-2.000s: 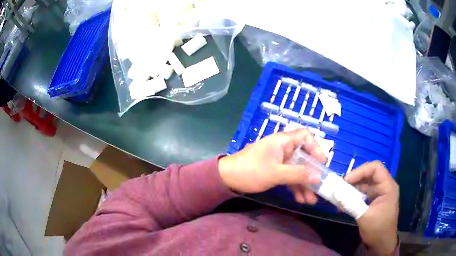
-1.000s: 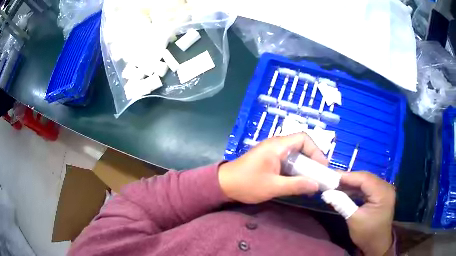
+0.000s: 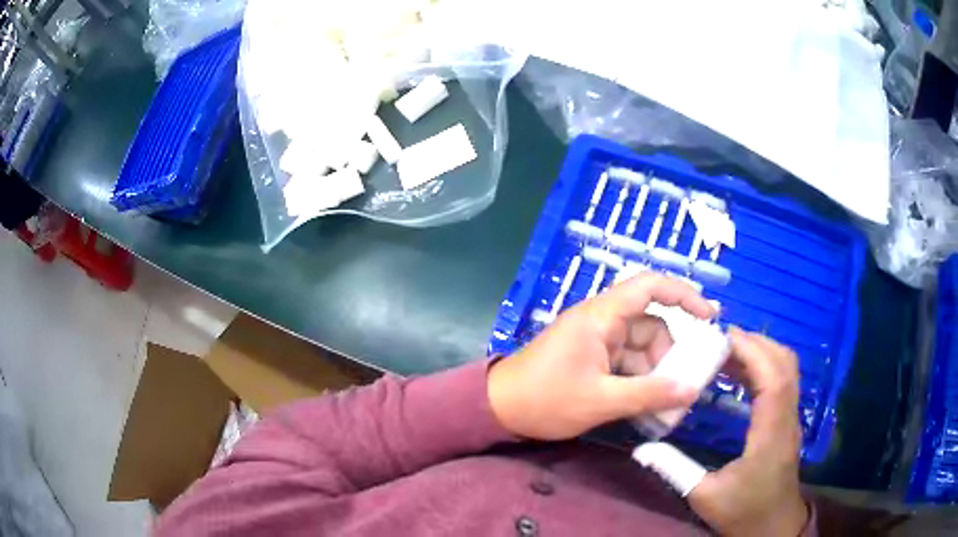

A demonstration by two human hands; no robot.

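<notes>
My left hand [image 3: 588,362] holds a white housing [image 3: 693,360] between thumb and fingers, over the near part of the blue work tray [image 3: 804,257]. A translucent part shows below my left thumb. My right hand [image 3: 751,441] is at the housing's right side, its fingertips touching or very close to it. A white ribbed wrap [image 3: 670,467] covers one right finger, which points left. Thin white rods [image 3: 633,210] with thicker grey-white ends lie in rows in the tray. Small white fittings [image 3: 712,222] lie on the rods.
A clear bag with off-white blocks [image 3: 436,157] lies left of the tray. Stacked blue trays [image 3: 181,131] stand farther left. A white sheet [image 3: 735,84] lies behind the tray. Another blue tray [image 3: 940,409] is at the right edge. An open brown carton [image 3: 173,420] is on the floor.
The housing has turned more upright, its end now facing up and right. My right hand's fingers have spread, with the wrapped finger moved down and left. The whole view has shifted slightly.
</notes>
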